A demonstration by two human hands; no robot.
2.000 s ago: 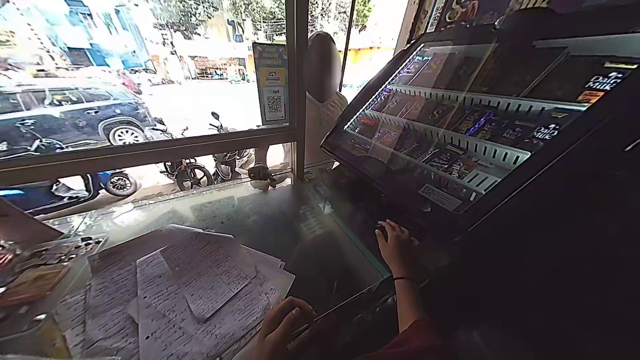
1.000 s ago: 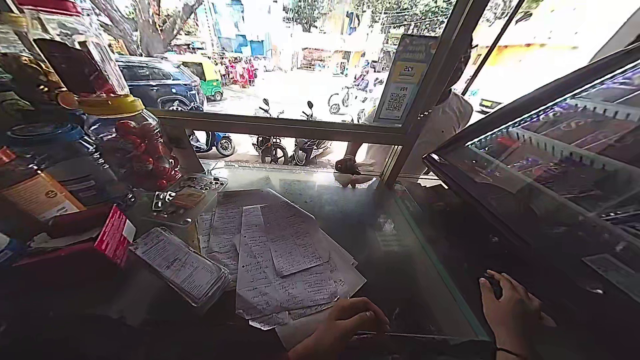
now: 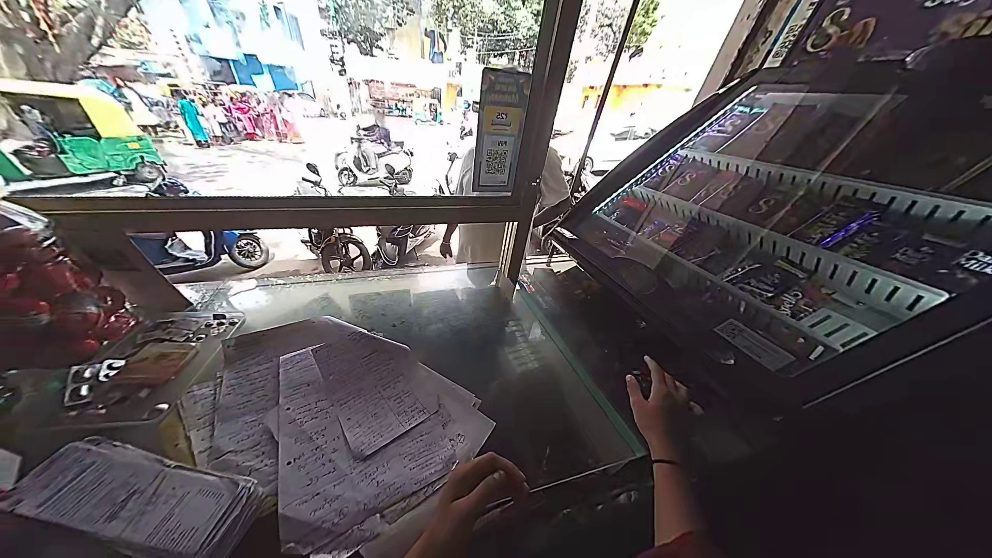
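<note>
My left hand (image 3: pixel 474 500) rests with bent fingers at the near edge of the glass counter (image 3: pixel 480 349), by the lower right corner of the handwritten sheets (image 3: pixel 364 434). Nothing shows in its fingers. The sheets lie overlapping on the glass. To the right, my right hand (image 3: pixel 659 399) has a dark band at the wrist and its thumb and fingers apart. It is over the dark surface between the counter's glass edge and the chocolate display case (image 3: pixel 744 318). A small dark thing shows by its fingertips; whether the hand touches it I cannot tell.
A stack of printed papers (image 3: pixel 139 496) lies at the lower left, near a jar of red-wrapped items (image 3: pixel 58 302). A framed window (image 3: pixel 271 209) with a code sign (image 3: pixel 502 130) crosses the back. Outside, a person (image 3: pixel 479 240) stands close to it, with scooters and an auto rickshaw beyond.
The view has swung left, then partly back right. The person outside had a hand at the counter's far edge earlier; now that arm hangs down beside the body.
</note>
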